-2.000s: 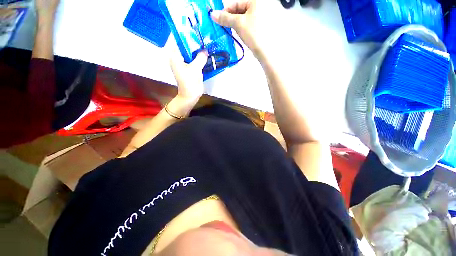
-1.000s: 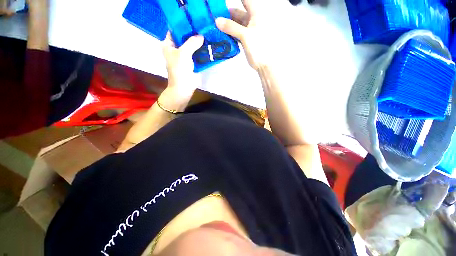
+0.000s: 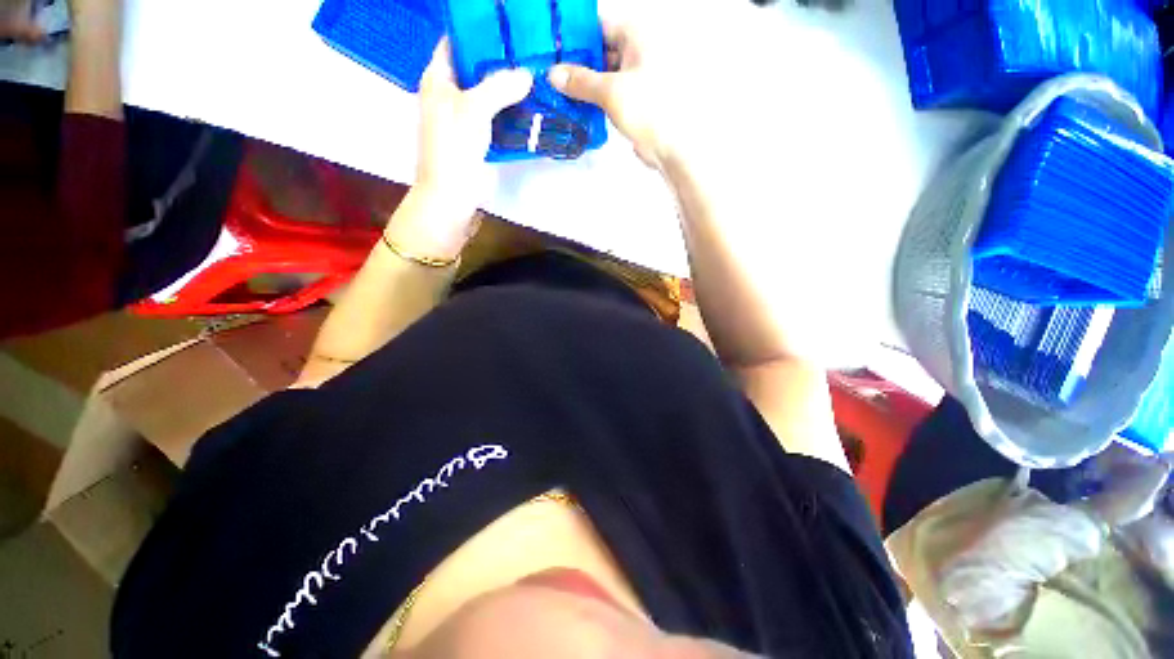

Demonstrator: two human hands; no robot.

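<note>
A glossy blue blister tray [image 3: 479, 35] is held over the table near the top edge, its far end cut off by the frame. A coiled black cable [image 3: 563, 134] with a pale band lies in its near end. Dark lines run along the narrow slots. My left hand [image 3: 451, 126] grips the tray's left side, thumb on top near the coil. My right hand [image 3: 627, 98] grips the right side, thumb pressed on the tray above the coil. The fingers underneath are mostly hidden.
Blue ribbed trays [image 3: 384, 36] lie on the white table [image 3: 785, 167] left of the held tray. A grey basket [image 3: 937, 277] with blue packs stands at right, beside stacked blue trays [image 3: 1030, 45]. A neighbour's arm [image 3: 97, 77] is at far left, near a red stool [image 3: 277, 264].
The cable part looping out past the tray's right side is no longer seen there. The tray has turned straighter and moved slightly up. My right hand has moved from the upper cable to the tray's side.
</note>
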